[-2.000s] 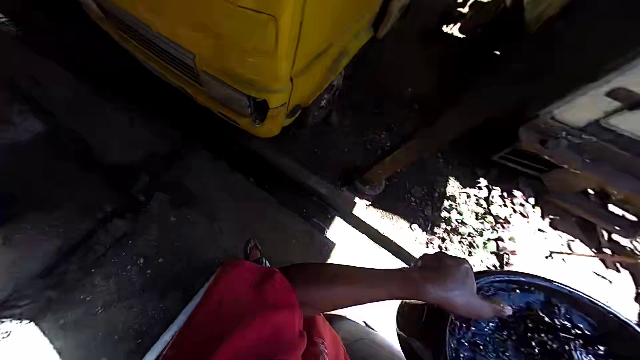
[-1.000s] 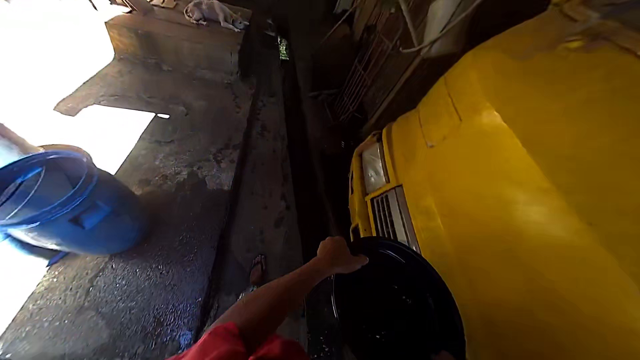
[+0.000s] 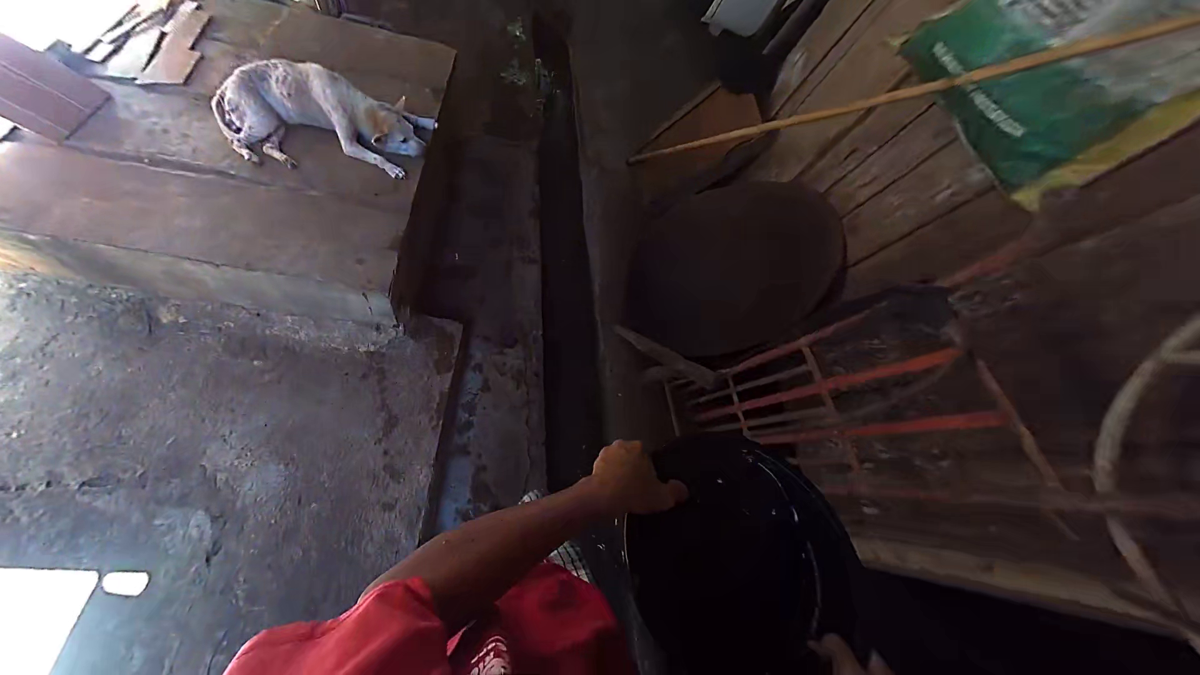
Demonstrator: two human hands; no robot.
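Observation:
My left hand (image 3: 636, 478) grips the upper left rim of a large, dark, round tub (image 3: 741, 562) in the lower middle of the head view. Its fingers are curled over the edge and the thumb lies on the inner side. At the bottom edge of the view, part of my right hand (image 3: 848, 654) shows at the tub's lower right rim; most of it is cut off, so its hold is unclear. The inside of the tub is very dark, with a few glints, and what it holds cannot be told.
A narrow drain channel (image 3: 567, 281) runs ahead, left of the tub. A dog (image 3: 309, 108) lies on a raised concrete ledge (image 3: 234, 220). At right are a reddish metal rack (image 3: 844, 380), a large round dark pan (image 3: 741, 267), a wooden pole (image 3: 900, 91) and a green sack (image 3: 1022, 94) against planks.
The view has swung far round, and the yellow vehicle and the blue barrel seen a second ago are out of frame. My left hand has stayed on the tub's rim throughout.

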